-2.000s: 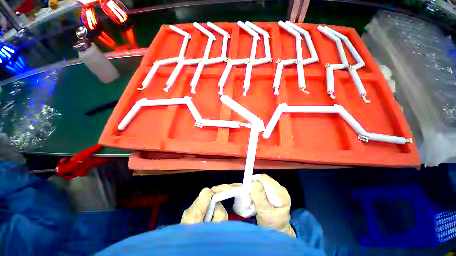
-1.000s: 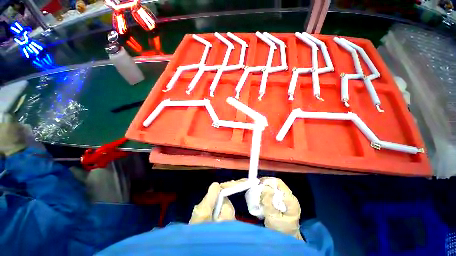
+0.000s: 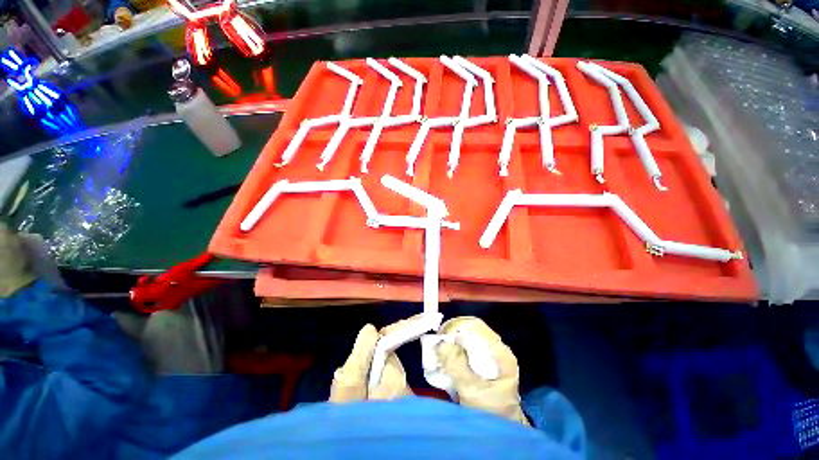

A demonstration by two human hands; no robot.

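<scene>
A white jointed light arm (image 3: 432, 269) is held in front of my lap, its upper bars reaching up over the front of the orange-red tray (image 3: 467, 269). My left hand (image 3: 366, 368), in a cream glove, holds its lower left bar. My right hand (image 3: 480, 364), also gloved, is closed on a crumpled white wiping cloth (image 3: 435, 359) beside the lower joint; whether it also grips the arm is hard to tell. Several white arms lie in the tray, zigzag rows at the back and two spread ones in front, at left (image 3: 319, 186) and right (image 3: 566, 200).
A whitish bottle (image 3: 205, 117) stands left of the tray. Clear film (image 3: 90, 211) and a dark thin tool (image 3: 211, 195) lie on the green bench. A red-handled tool (image 3: 171, 283) is at the bench edge. Clear trays (image 3: 750, 162) are stacked right. Another person's blue sleeve (image 3: 63, 359) is left.
The view has shifted slightly. The held arm has moved a little left relative to the tray, and the cloth now shows beside its lower joint. Both hands remain near the lap.
</scene>
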